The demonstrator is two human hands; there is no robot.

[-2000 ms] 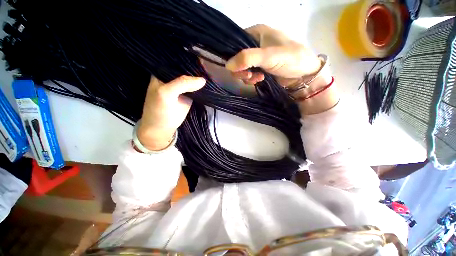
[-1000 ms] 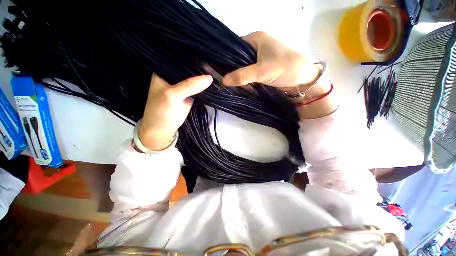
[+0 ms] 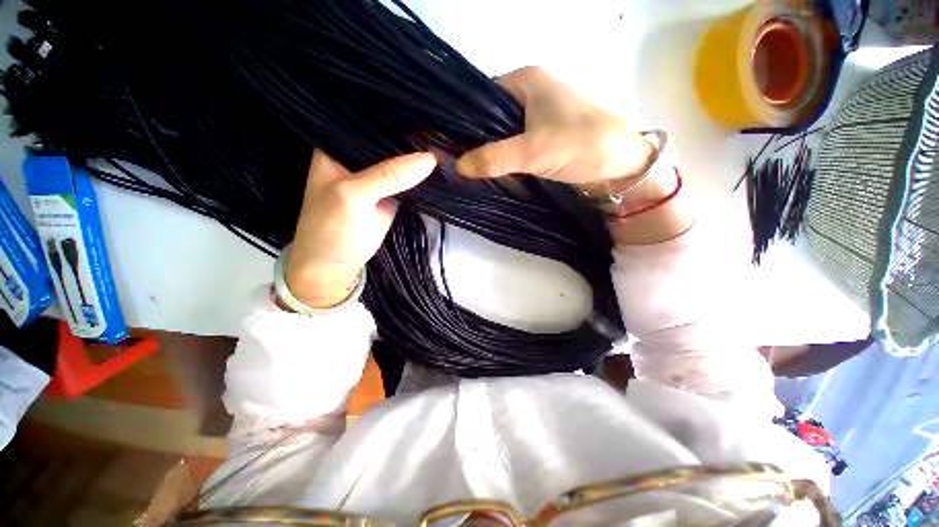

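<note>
A thick hank of black cables (image 3: 237, 93) lies across the white table and loops round at the right, near my body. Black cable plugs (image 3: 29, 72) are massed at its far left end. My left hand (image 3: 345, 221) grips the cables from the near side, thumb on top and fingers hidden under them. My right hand (image 3: 561, 134) grips the strands from the right, thumb on top, fingers mostly hidden. The two thumb tips are close together but apart.
Blue-and-white retail boxes (image 3: 74, 247) stand at the left table edge, with a red stool (image 3: 93, 360) below. An adhesive tape roll (image 3: 736, 67), loose black ties (image 3: 779, 201) and a mesh basket (image 3: 875, 196) are at the right. The white table (image 3: 185, 288) ends near my lap.
The gap between the strands at my hands has closed. My right thumb has moved slightly left and down, and my left thumb slightly right, so the thumb tips are nearer each other.
</note>
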